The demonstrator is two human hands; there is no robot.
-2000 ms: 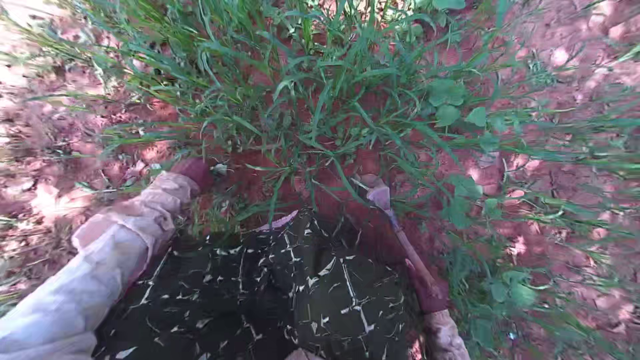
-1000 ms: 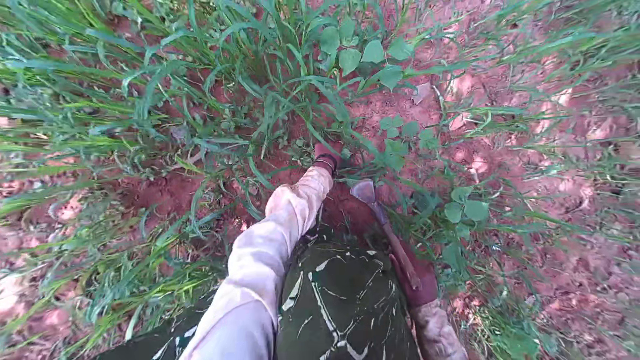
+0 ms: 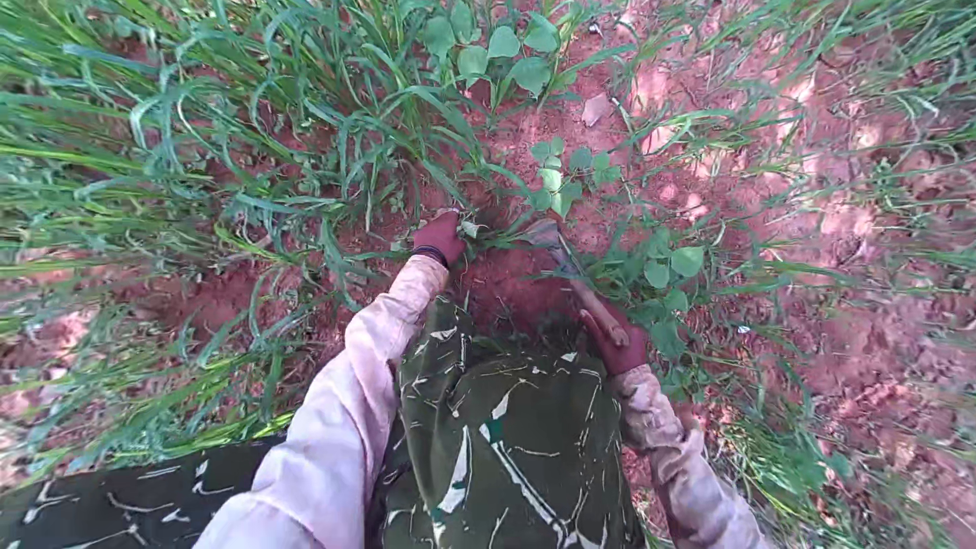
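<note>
My left hand (image 3: 441, 236) is closed around some small green weeds (image 3: 468, 227) low over the reddish soil, left of centre. The wrist carries dark bands below a pale sleeve. In my right hand (image 3: 619, 341) is the wooden handle of a small hand hoe (image 3: 583, 290). Its flat metal blade (image 3: 543, 233) points away from me and lies at the soil, a little right of the weeds. Bare reddish soil (image 3: 511, 286) shows between the two hands. Some fingers of both hands are hidden.
Tall grass-like plants (image 3: 328, 145) stand ahead and left. Broad-leaved seedlings (image 3: 560, 179) grow just beyond the blade, more (image 3: 671, 263) beside my right hand. A flat stone (image 3: 595, 109) lies ahead. Patterned dark green cloth (image 3: 511, 442) covers my lap.
The view has shifted sideways. My left hand, low among the plants before, now holds small weeds. My right hand keeps hold of the hoe.
</note>
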